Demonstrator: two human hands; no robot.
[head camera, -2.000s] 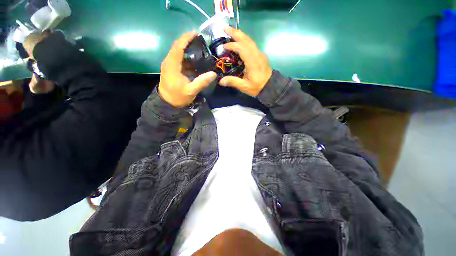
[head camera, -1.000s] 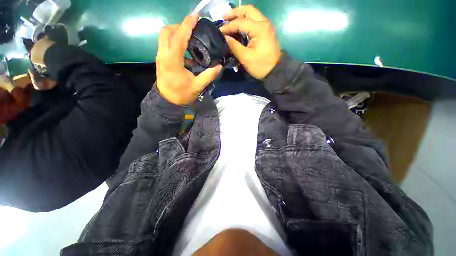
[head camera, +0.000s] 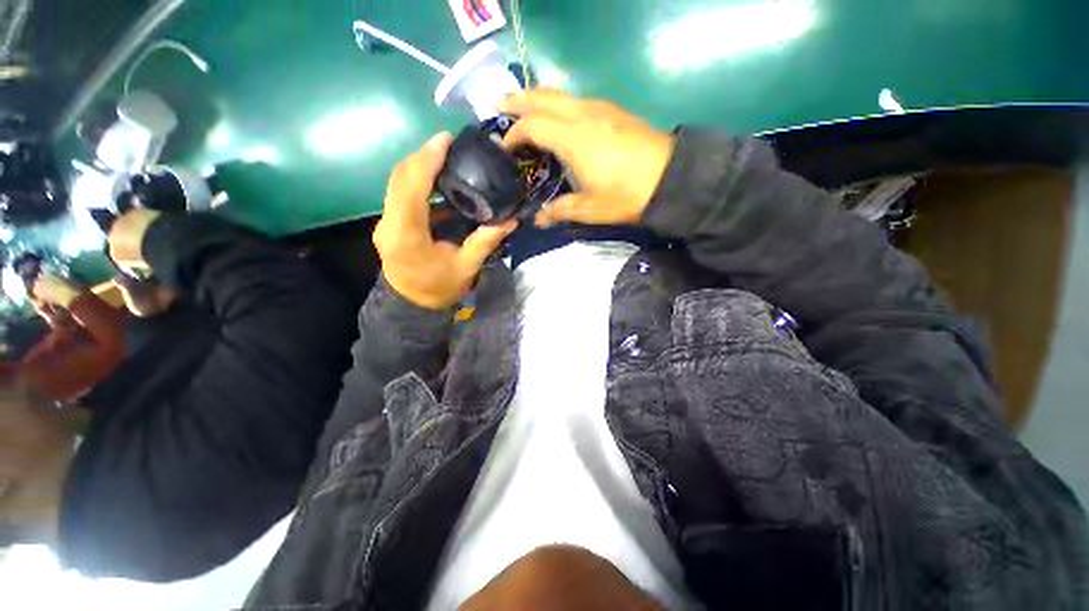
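My left hand (head camera: 420, 233) grips a black round front cover (head camera: 480, 177) from its left side, with the thumb below it. My right hand (head camera: 591, 155) holds the camera unit's black housing from the right, fingers over its top. Red and orange internal wires (head camera: 540, 174) show between the cover and the housing, so the two are not fully together there. The unit's white mounting arm (head camera: 480, 81) points up and away over the bench. Part of the housing is hidden by my right hand.
A green bench (head camera: 287, 72) lies ahead. A white camera cable (head camera: 404, 44) and a small printed box (head camera: 478, 14) lie beyond the unit. At left, a coworker's dark sleeve (head camera: 227, 269) is near white-and-black camera parts (head camera: 141, 137). A brown cardboard box (head camera: 979, 251) is below right.
The view has swung, showing more of the left side. The cover and housing are lower in view, and the wires between them show again. Both hands keep their holds.
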